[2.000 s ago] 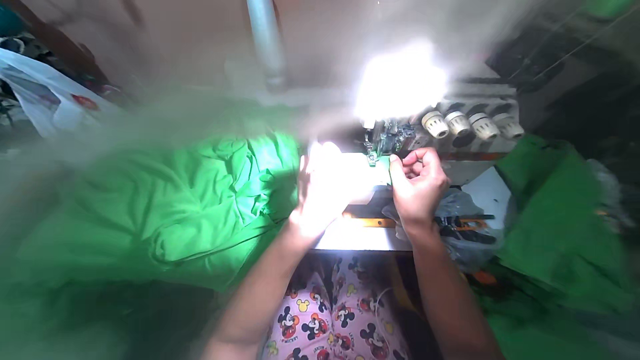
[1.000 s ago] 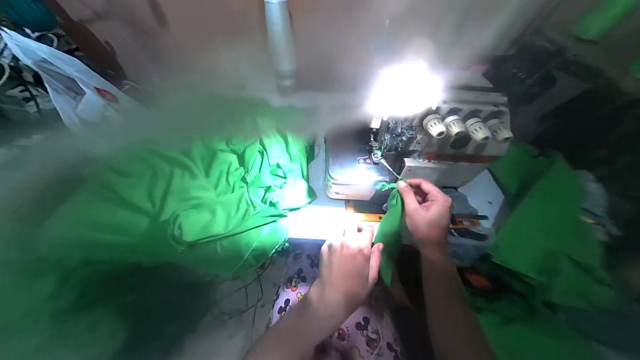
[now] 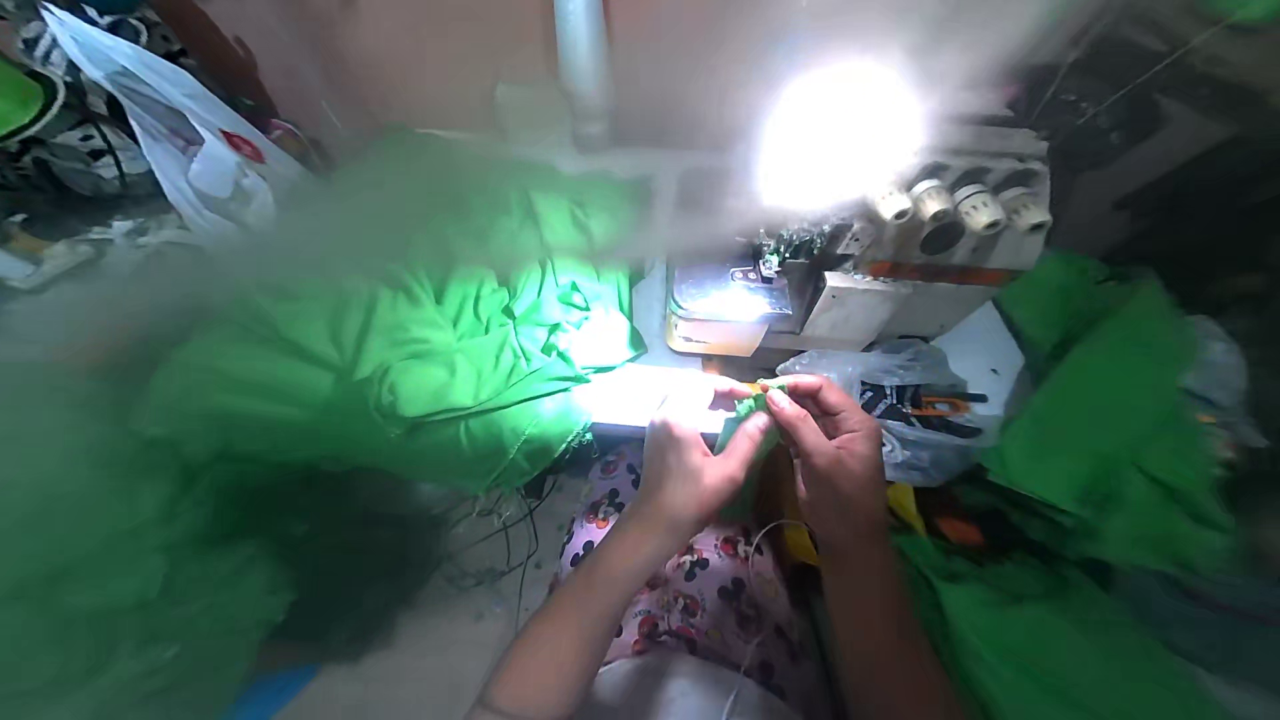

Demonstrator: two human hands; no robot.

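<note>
My left hand (image 3: 700, 455) and my right hand (image 3: 835, 440) meet over my lap, near the front edge of the table. Both pinch the upper edge of a small green fabric piece (image 3: 745, 420), whose lower part hangs between them. Just beyond them stands an overlock sewing machine (image 3: 920, 280) with a row of white tension dials and a very bright lamp. Its presser foot area (image 3: 768, 265) has no fabric visible under it. A large heap of green fabric (image 3: 480, 370) lies left of the machine.
A clear plastic bag (image 3: 910, 440) with orange-handled and dark tools lies right of my hands. More green cloth (image 3: 1120, 410) hangs at the right. A white plastic bag (image 3: 200, 150) is at the upper left. Thin cords (image 3: 525, 540) hang below the table edge.
Two seconds ago both hands held the green piece at the machine's presser foot. It has since come away toward me, and my left hand has risen from its lower part to its upper edge.
</note>
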